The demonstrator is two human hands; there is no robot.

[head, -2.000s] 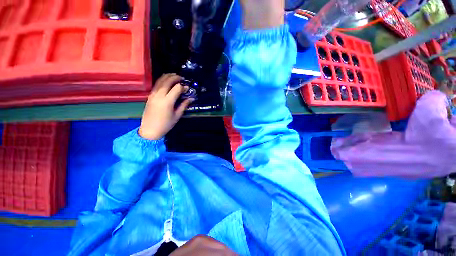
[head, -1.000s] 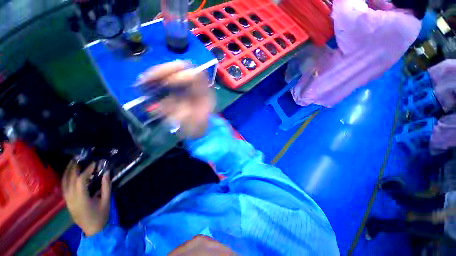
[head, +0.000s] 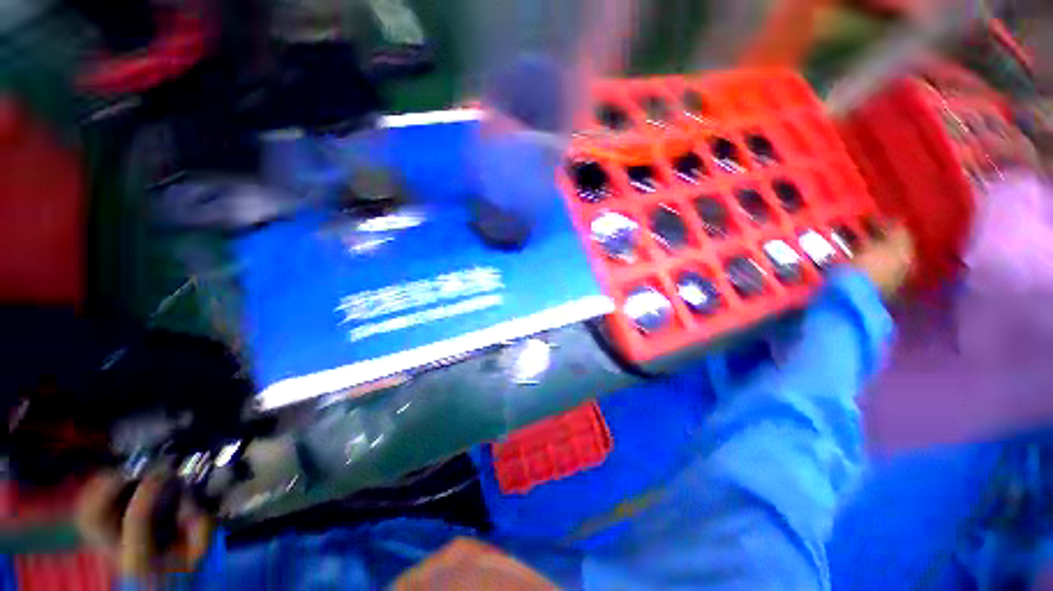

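Note:
The frame is blurred. My right hand is at the right front edge of the red right tray, by its front row of round black watch cases. Its fingers are blurred, and I cannot tell whether they hold a case. My left hand is at the lower left, at the front edge of the dark test fixture. Its fingers are spread and dark shapes lie by them; whether it holds anything is unclear.
The blue leak tester with white lettering stands between the fixture and the right tray. Red stacked trays and a pinkish-purple garment are at the right. A red tray stack is at the left edge. Another red tray shows below the bench edge.
The view has turned toward the tester and right tray. My right hand has moved from above the tester to the tray's right front edge. My left hand stays by the fixture.

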